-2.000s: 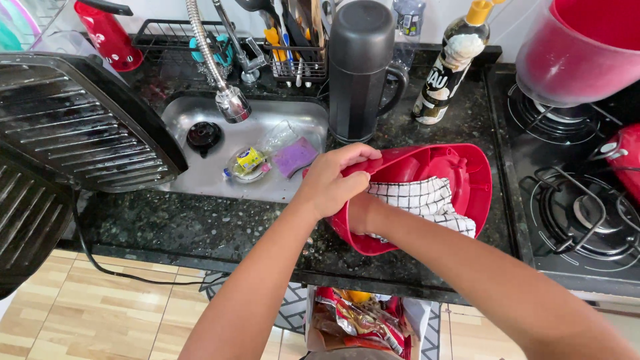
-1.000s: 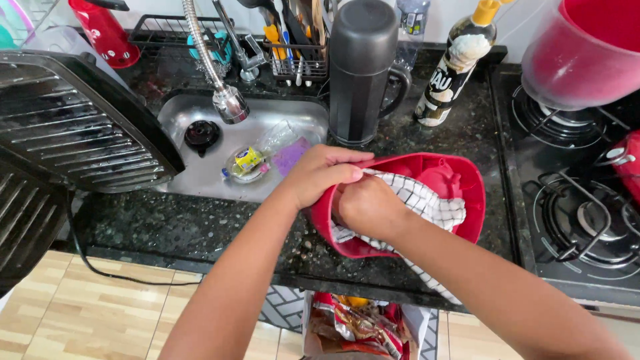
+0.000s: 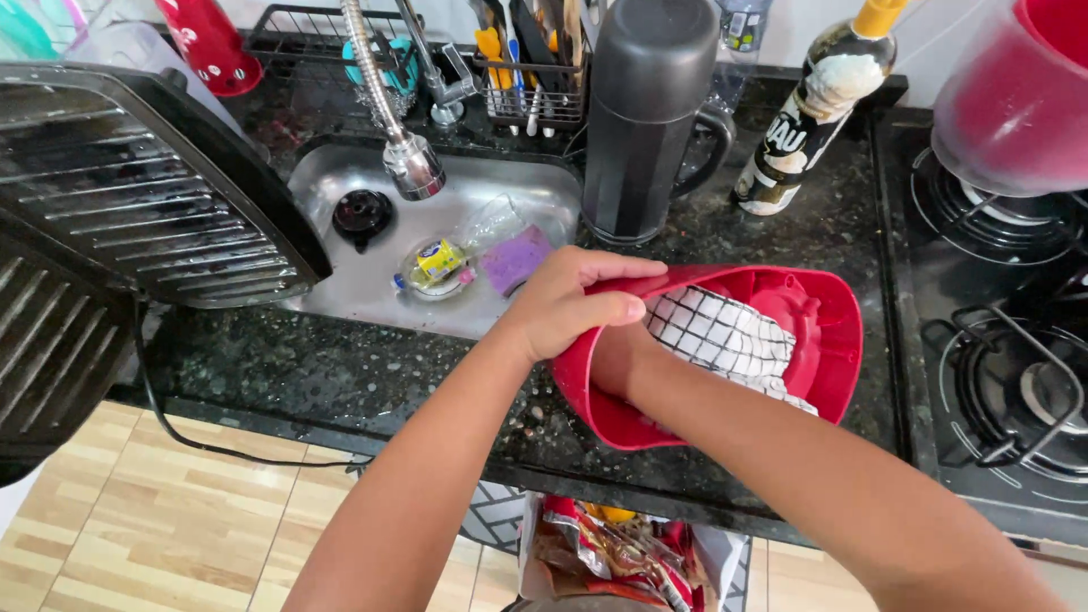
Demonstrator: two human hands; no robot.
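A hollow red plastic housing (image 3: 837, 340) lies on the dark stone counter with its opening upward. My left hand (image 3: 578, 302) grips its left rim, thumb and fingers on either side of the wall. My right hand (image 3: 625, 361) reaches inside near the left wall; its fingers are hidden, so what they hold cannot be told. A white dish cloth with a black grid (image 3: 722, 331) lies inside the housing beside my right hand, and part of it passes under my right forearm.
Left stand an open black grill (image 3: 136, 187) with its cord and a steel sink (image 3: 365, 297) holding a purple sponge (image 3: 514, 259) and a detergent bottle (image 3: 433, 265). Behind are a black thermos (image 3: 642, 127) and a bottle (image 3: 807, 110); right, a gas stove (image 3: 922, 408). Below sits a box of wrappers (image 3: 531, 552).
My right hand has gone from over the cloth down into the housing's left side. More of the cloth shows inside, and less hangs toward the counter's front. My left hand stays on the rim.
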